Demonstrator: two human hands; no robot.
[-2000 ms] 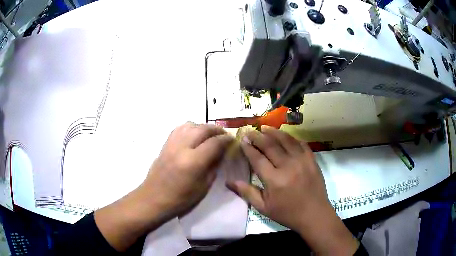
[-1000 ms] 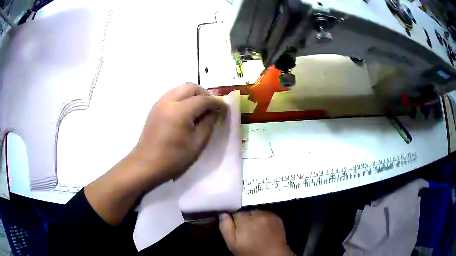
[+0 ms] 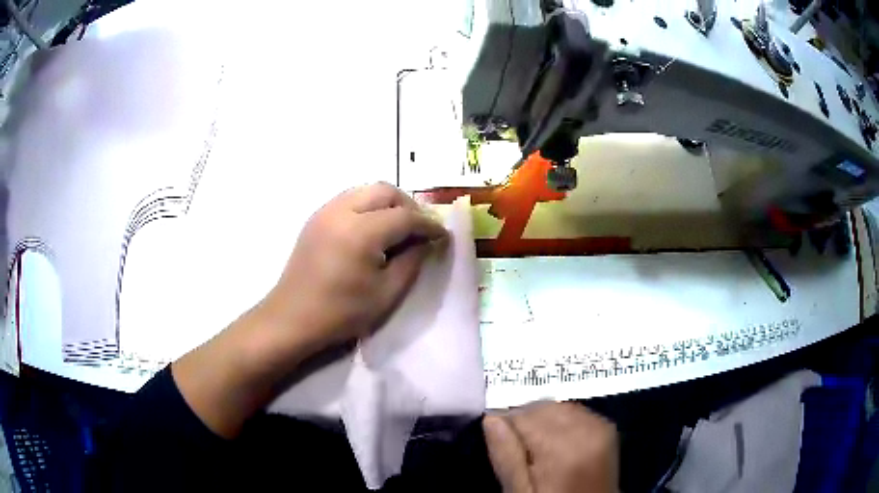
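A pale pink fabric piece (image 3: pixel 439 332) lies folded in front of the sewing machine (image 3: pixel 675 106), and its lower part hangs over the front table edge. My left hand (image 3: pixel 361 265) pinches its upper edge, just in front of the needle area. My right hand (image 3: pixel 551 445) is at the front table edge beside the fabric's lower right corner, cut off by the frame's bottom; whether its fingers hold the fabric is unclear. The presser foot area (image 3: pixel 474 154) is lit yellow, with no fabric seen under it.
Stacked pale pink panels (image 3: pixel 92 144) lie at the left. Red-orange tape (image 3: pixel 525 202) marks the bed right of the needle. A slim dark and green tool (image 3: pixel 771 274) lies at the right. A printed ruler scale (image 3: pixel 636 356) runs along the front. Fabric pieces (image 3: pixel 747 438) hang by a blue basket (image 3: pixel 831 433).
My right hand has left the fabric's upper edge and moved down to the table's front edge. My left hand still pinches the fabric. The fabric's hanging flap has shifted right. The camera view has shifted.
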